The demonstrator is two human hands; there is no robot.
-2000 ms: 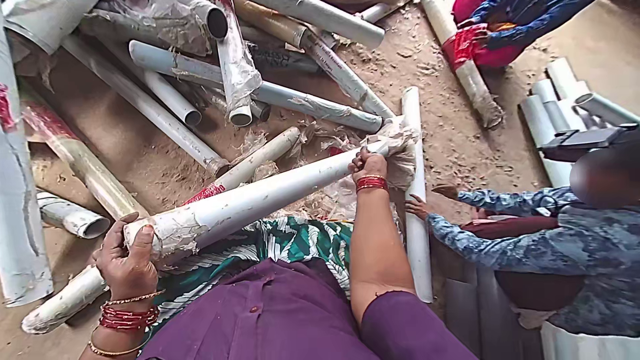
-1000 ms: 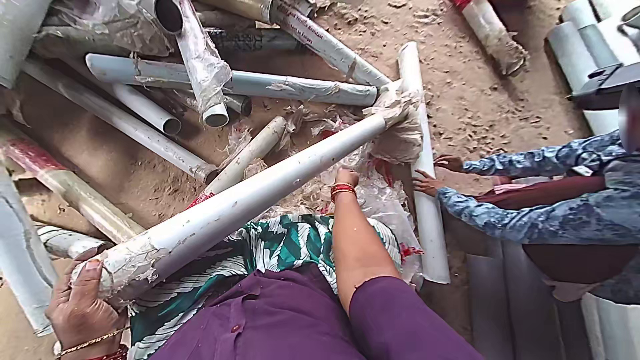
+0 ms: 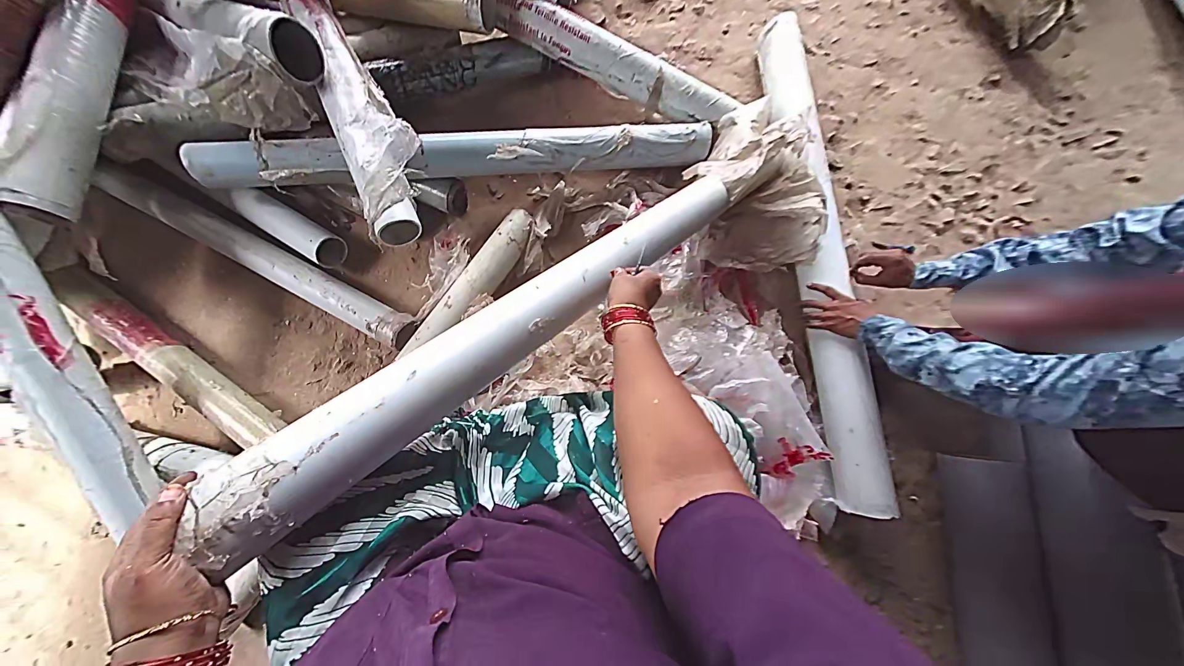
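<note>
A pale grey plastic pipe [image 3: 444, 370] lies slantwise across my lap, from lower left to upper right. Around its near end, where bits of film cling, my left hand [image 3: 162, 564] is closed. My right hand [image 3: 635, 289], a fist with red bangles at the wrist, is at the pipe's lower side past its middle. A thin thing, perhaps a small blade, pokes up from that fist; most of it is hidden. Crumpled plastic wrap [image 3: 768, 185] hangs bunched at the far end of the pipe.
Many pipes, some with torn wrap, lie heaped at the upper left, among them a grey pipe [image 3: 444, 153]. Loose plastic film [image 3: 731, 370] lies beside my lap. At the right a co-worker's hands [image 3: 846, 310] touch another white pipe [image 3: 846, 416] on the dirt ground.
My right hand has left the bunched wrap near the pipe's far end and moved back along the pipe towards me. My left hand stays at the near end.
</note>
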